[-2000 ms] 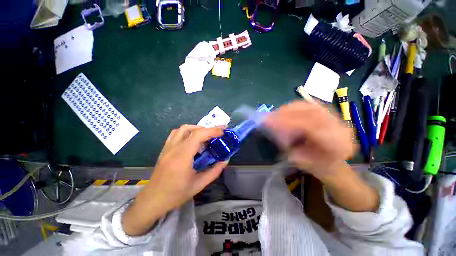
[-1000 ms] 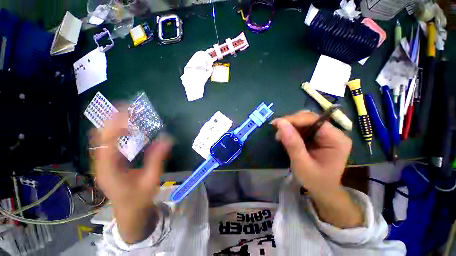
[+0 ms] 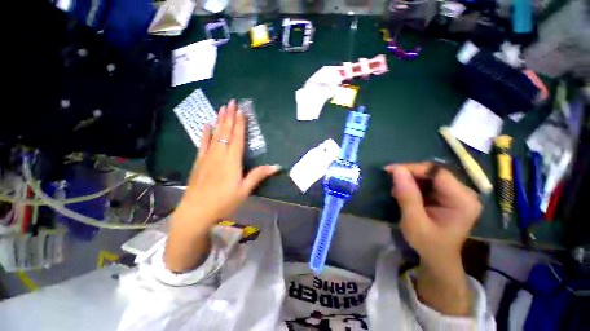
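Note:
The smartwatch (image 3: 342, 179) with its light-blue strap lies face up at the bench's front edge, the lower strap hanging past it. Neither hand touches it. My left hand (image 3: 220, 161) lies flat with thumb spread over the white sticker sheet (image 3: 195, 116) and the clear adhesive dot sheet (image 3: 252, 128), hiding parts of both. My right hand (image 3: 435, 203) is right of the watch, fingers curled around a dark, thin tool that looks like tweezers; it is blurred and mostly hidden. A white paper (image 3: 314, 165) lies beside the watch.
Behind are a white-red strap piece (image 3: 363, 68), a yellow-gold square (image 3: 344, 96) and watch frames (image 3: 297, 35). At the right are a cream rod (image 3: 466, 160), a yellow-handled screwdriver (image 3: 504, 174), blue-handled pliers (image 3: 520, 187) and a black coil (image 3: 497, 81).
The watch was held in my left hand and now lies on the bench. My left hand has moved left and settled flat on the sheets. The view has shifted.

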